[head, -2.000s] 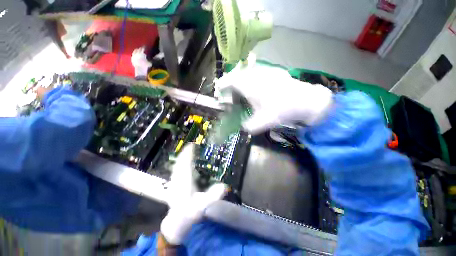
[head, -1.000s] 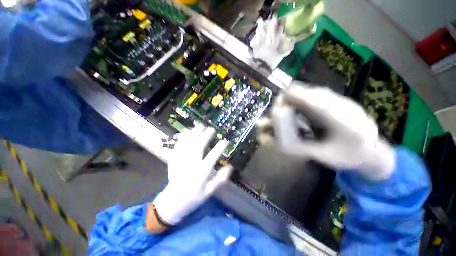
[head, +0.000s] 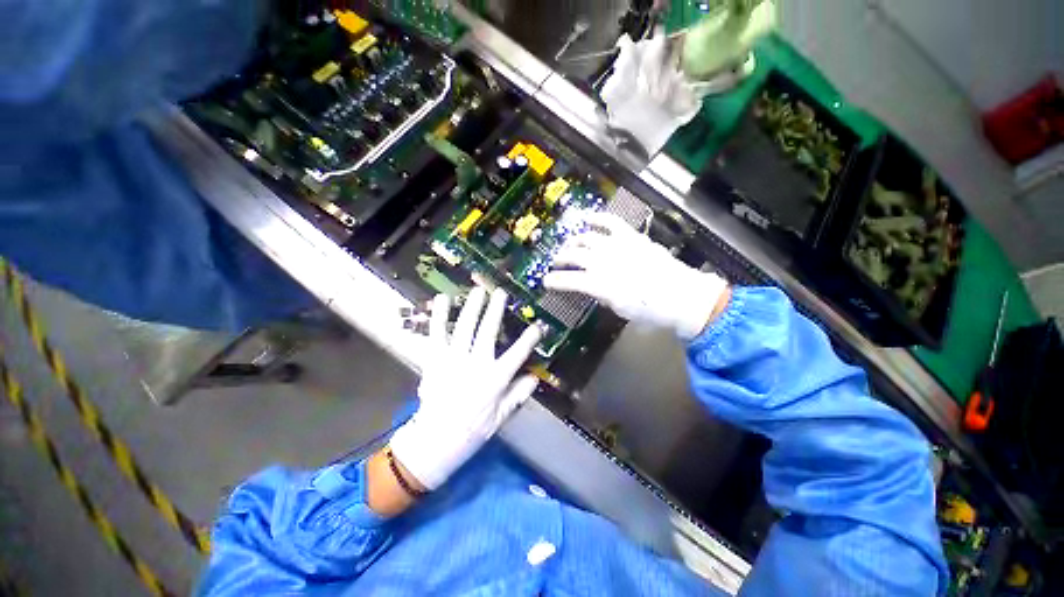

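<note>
A green circuit board with yellow blocks lies in a black carrier on the line. A silver-grey ribbed heatsink runs along its right side, partly hidden by my right hand. My left hand, white-gloved, has its fingers spread over the near edge of the board and carrier and holds nothing visible. My right hand, also white-gloved, is over the right part of the board, fingers bent down onto the parts and heatsink. Its fingertips are unclear, so I cannot tell whether they hold something small.
A larger board assembly with a bent silver bar is at left, beside a person in a blue smock. Metal rails edge the line. Two black bins of olive-green clamps, white gloves and an orange-handled screwdriver are beyond.
My right hand has moved left and down from beside the board onto its right part. My left hand stays at the near edge. The ribbed heatsink now shows more clearly.
</note>
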